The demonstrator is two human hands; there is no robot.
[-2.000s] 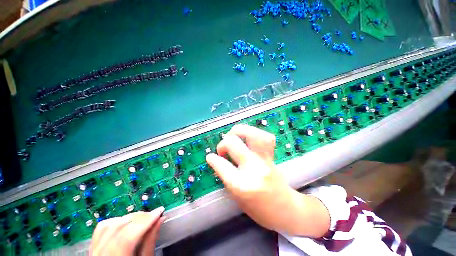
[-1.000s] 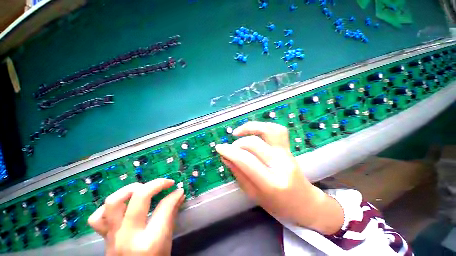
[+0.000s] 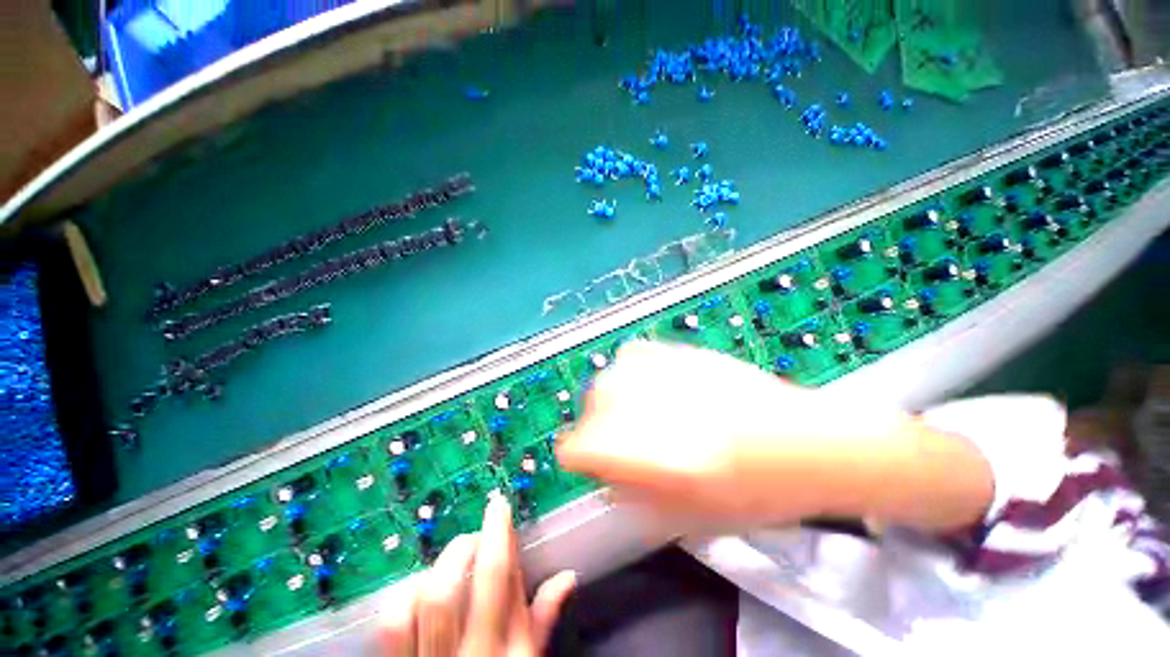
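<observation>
A long green circuit board panel (image 3: 449,475) with two rows of small boards, dotted with parts, runs along the near bench edge. My right hand (image 3: 693,424) is over the middle of the panel, fingers bent down at the boards; it is blurred and its fingertips are partly hidden, so I cannot tell if it holds a part. My left hand (image 3: 481,590) is at the near edge, index finger pointing onto the panel, thumb apart, nothing seen in it. Small blue components (image 3: 616,167) lie loose on the mat. Black components (image 3: 321,238) lie in three rows.
A pale rail (image 3: 385,408) borders the panel's far side. Clear wire-like parts (image 3: 642,276) lie beside it. A dark tray of tiny blue parts (image 3: 32,398) is at left, with a tan stick (image 3: 85,263). Flat green pieces (image 3: 943,51) are at far right. A blue bin (image 3: 193,45) stands beyond the rim.
My left hand has shifted right along the near edge and now points with its index finger. My right forearm lies flatter across the edge. The view has tilted, showing more tray and the bin.
</observation>
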